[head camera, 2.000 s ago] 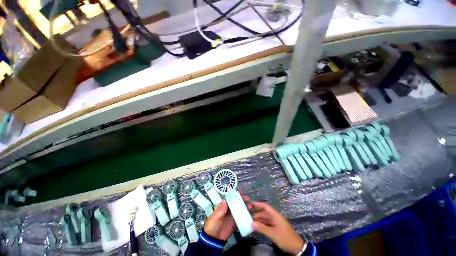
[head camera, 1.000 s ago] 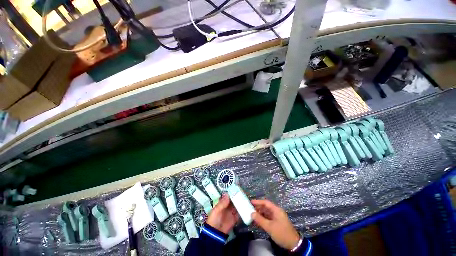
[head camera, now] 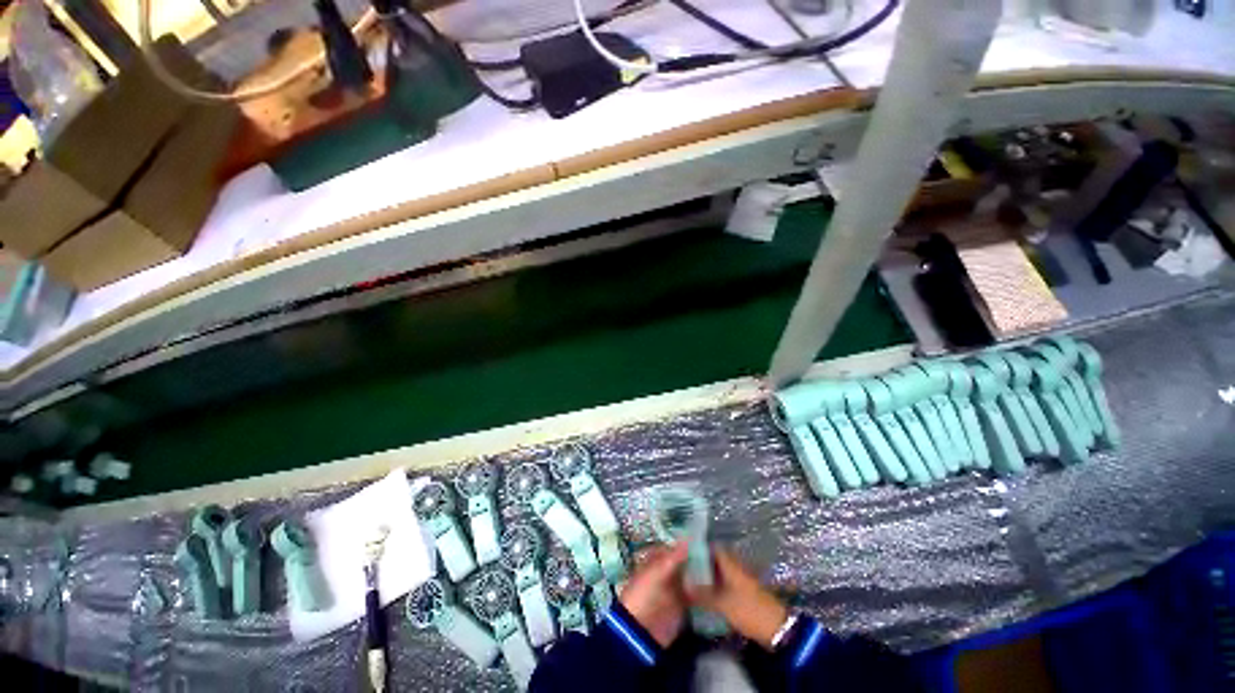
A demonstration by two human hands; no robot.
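A mint-green handheld fan (head camera: 680, 515) is held upright between my two hands, its round head blurred and pointing away from me. My left hand (head camera: 656, 593) grips the handle from the left. My right hand (head camera: 738, 596) is on the handle from the right, also blurred. Several loose fans (head camera: 526, 616) lie spread to the left of my hands, grilles up. A tight slanted row of fans (head camera: 935, 422) lies at the right, beyond the post's foot.
A white sheet (head camera: 355, 562) with a dark-handled tool (head camera: 375, 626) lies left. Several fans (head camera: 233, 562) lie beyond it. A green conveyor (head camera: 447, 386) runs behind the bench. A metal post (head camera: 880, 190) stands before the raised shelf. A blue crate (head camera: 1151, 596) is at lower right.
The held fan has turned so its round grille no longer shows clearly, and both hands have come closer together around its handle. The whole view has shifted slightly.
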